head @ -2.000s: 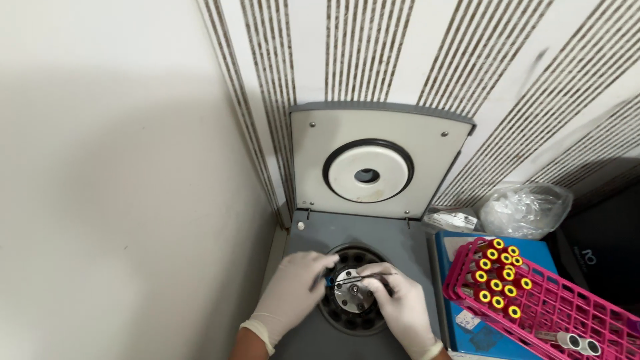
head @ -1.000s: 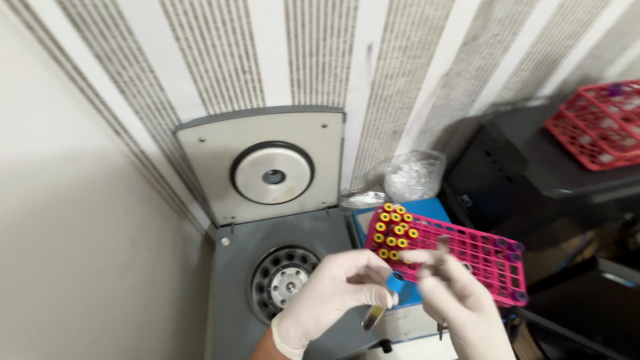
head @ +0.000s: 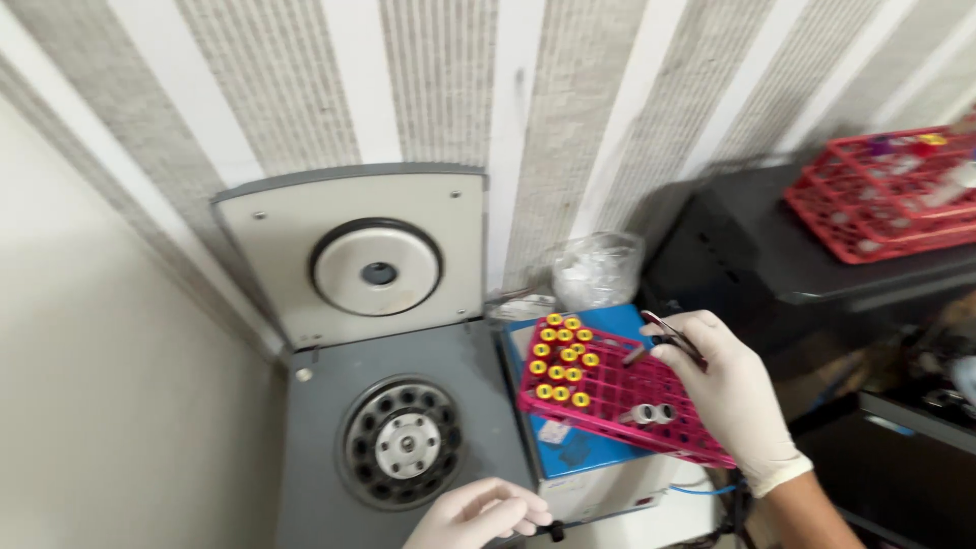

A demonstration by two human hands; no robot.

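Observation:
My gloved right hand [head: 717,381] holds metal forceps [head: 671,339] and a dark-capped sample tube [head: 644,351] above the middle of a magenta tube rack [head: 602,435]. Yellow-ringed red-capped tubes [head: 557,372] fill the rack's left end, and two tubes with pale caps [head: 654,414] stand near its front edge. My gloved left hand [head: 484,515] is at the bottom, fingers loosely curled with nothing in them, in front of the centrifuge. The centrifuge rotor [head: 408,444] shows a ring of dark slots under the raised lid [head: 374,259].
The rack rests on a blue-topped device [head: 591,457] beside the centrifuge. Behind it lies a clear plastic bag [head: 598,271]. A red rack [head: 900,198] with tubes stands on a black surface at right. Striped wall behind.
My hands, close together over the rack a second ago, are now apart: the right holds a tube over the rack, the left is lower and empty. The view has shifted right since two seconds ago.

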